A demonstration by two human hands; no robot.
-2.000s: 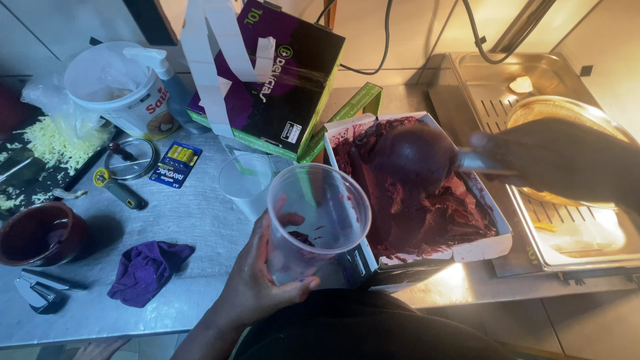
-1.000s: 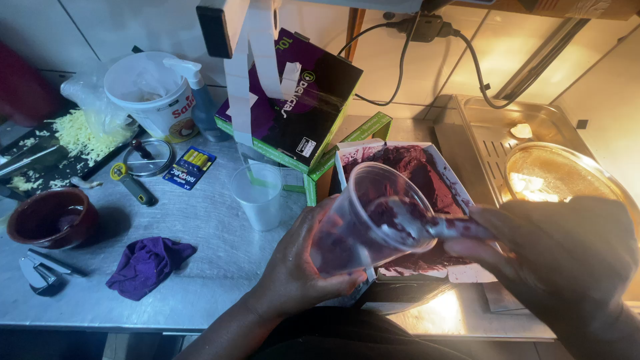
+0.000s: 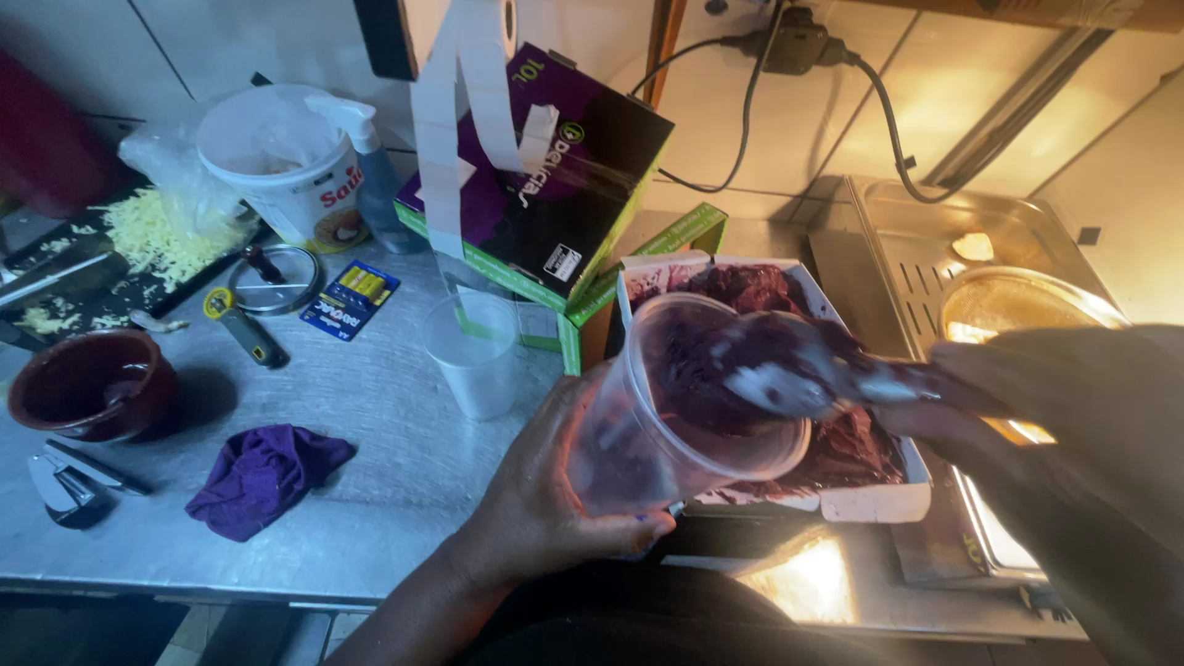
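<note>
My left hand is closed around a clear plastic cup, tilted with its mouth toward the right. Dark purple frozen pulp, probably açaí, shows inside it. My right hand, blurred, grips a scoop coated in the same purple mass, its head at the cup's mouth. Behind and below the cup stands an open white-lined box of the purple mass, partly hidden by cup and scoop. Another translucent plastic cup stands on the steel counter to the left of my left hand.
On the steel counter are a purple cloth, a brown bowl, a can opener or similar tool, a pizza cutter, a battery pack, a white bucket and a printed carton. Steel pans stand right.
The scoop in my right hand has moved from the box of purple mass to the cup's mouth. My left hand has tilted the cup toward it, and more purple mass shows inside the cup.
</note>
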